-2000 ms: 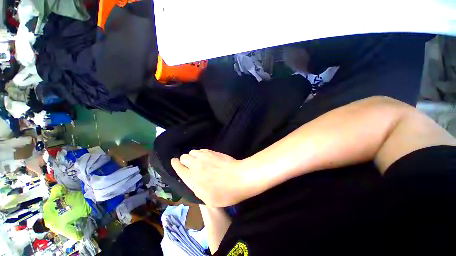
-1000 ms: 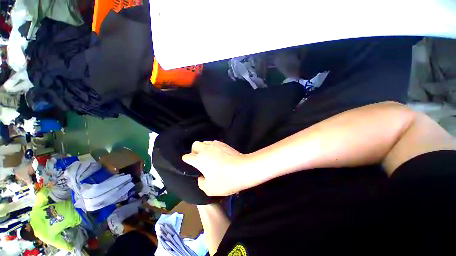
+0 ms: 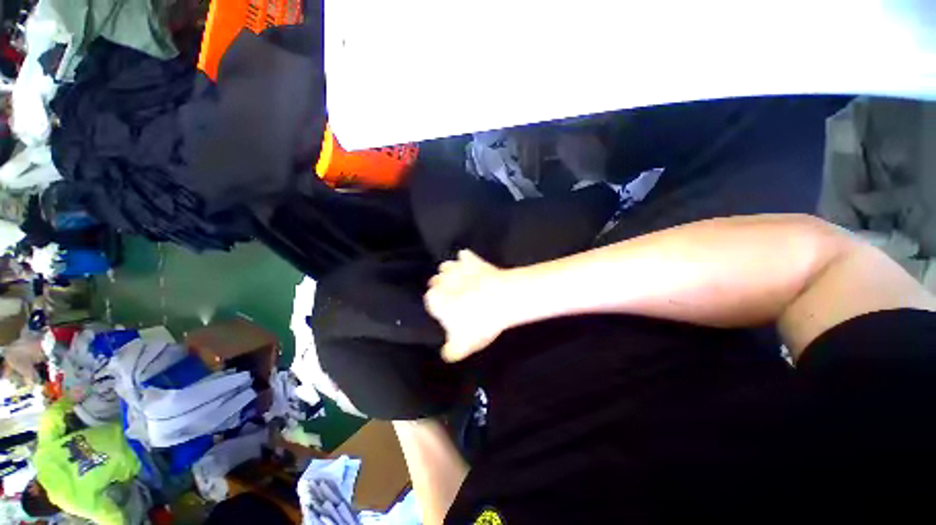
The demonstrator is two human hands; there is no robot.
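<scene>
Black garment panels (image 3: pixel 380 338) lie bunched over my lap and below the table edge, with a rounded fold at their left end. My right hand (image 3: pixel 467 303) reaches in from the right, its fingers curled and closed on the black cloth near that fold. My left forearm shows at the bottom centre; my left hand is hidden under the cloth. The cloth merges with my black shirt, so its borders are hard to tell.
A white machine table (image 3: pixel 616 62) spans the top. An orange plastic basket (image 3: pixel 364 166) shows beside and below its corner. Dark cut pieces (image 3: pixel 123 154) are heaped at left. A person in a lime-green top (image 3: pixel 87 461) is at lower left, near cloth piles and cardboard boxes (image 3: pixel 231 344).
My right hand has moved up and right, from lying spread on the cloth to curled on it. The rounded fold now shows more widely. The view has shifted slightly.
</scene>
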